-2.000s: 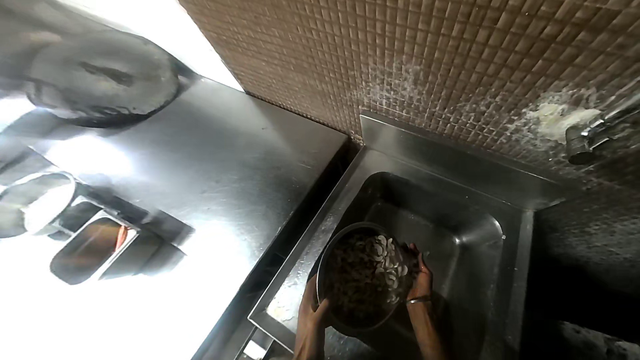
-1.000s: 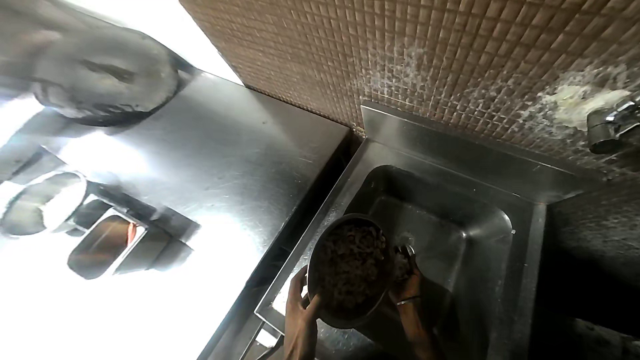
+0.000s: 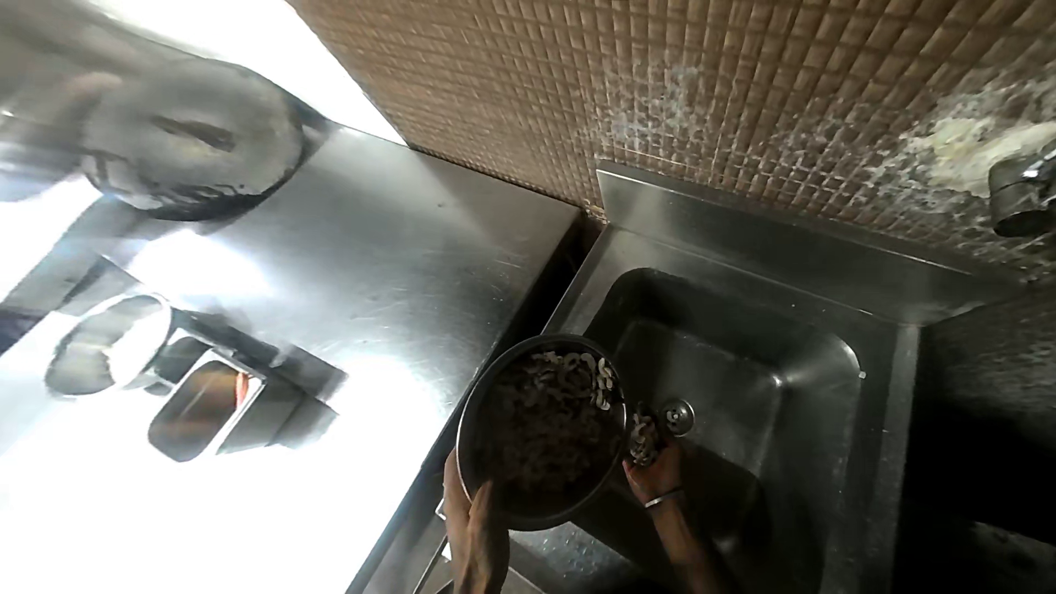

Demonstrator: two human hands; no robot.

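Note:
A round metal bowl (image 3: 464, 412) is tilted over the left part of a stainless steel sink (image 3: 701, 355). Dark liquid and many pale, curved sliced pieces (image 3: 569, 375), which look like sliced mushrooms, lie in it. My left hand (image 3: 474, 511) grips the bowl's lower left rim, thumb on top. Just right of the bowl, my right hand (image 3: 654, 470) is cupped around a clump of the same slices (image 3: 643, 439), close to the rim. A thin bracelet (image 3: 663, 498) circles the right wrist. The sink drain (image 3: 678, 417) shows beside the fingers. Shadow hides much of the bowl's contents.
Left of the sink stands a steel counter (image 3: 396, 239), with a gap between them. On it are a large round pan or lid (image 3: 194, 136), a round container (image 3: 74, 355) and a rectangular metal container (image 3: 194, 412). A faucet (image 3: 1023, 194) juts from the tiled wall at right.
Two seconds ago my right hand was at the bowl's right edge with pale slices beside it. It now holds a clump just outside the rim. The left hand keeps its grip.

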